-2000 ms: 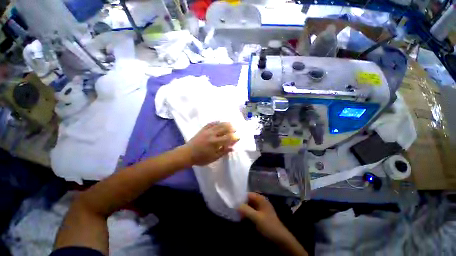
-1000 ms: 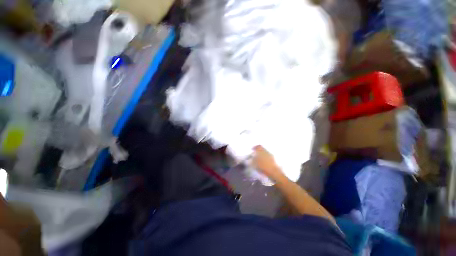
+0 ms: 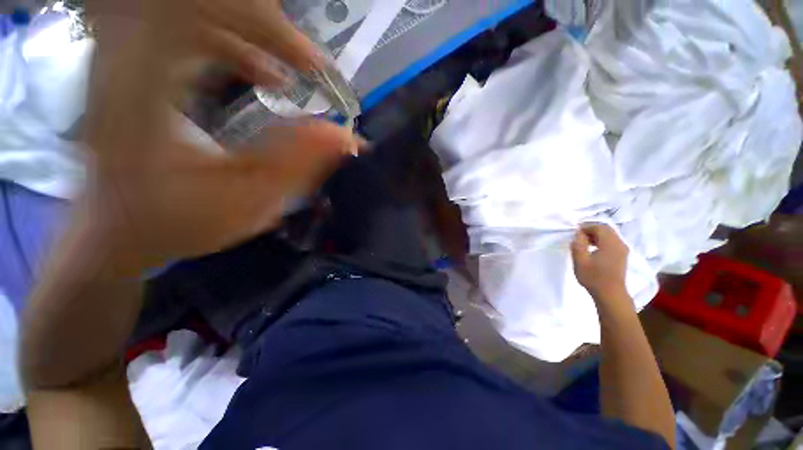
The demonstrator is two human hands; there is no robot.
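My right hand [image 3: 603, 259] pinches the edge of a white cloth piece [image 3: 546, 299] on the heap of white knit pieces [image 3: 696, 105] at the right, below table level. My left hand [image 3: 211, 158] is large and blurred at the left, close to the camera. Its thumb and fingers are apart, and no cloth shows in it. A clear plastic guard [image 3: 345, 88] shows behind its fingertips, and I cannot tell whether they touch.
The blue-edged machine table [image 3: 449, 54] is at the top, with a white tape strip [image 3: 374, 35] on it. A red plastic object [image 3: 735, 299] sits on a cardboard box [image 3: 704, 360] at lower right. White cloth [image 3: 180, 387] lies low at left, and purple cloth [image 3: 31, 233] shows at the left edge.
The view has swung from the machine to the heap at the right. My right hand has left the garment at the machine and now grips cloth on the heap. My left hand appears close to the camera.
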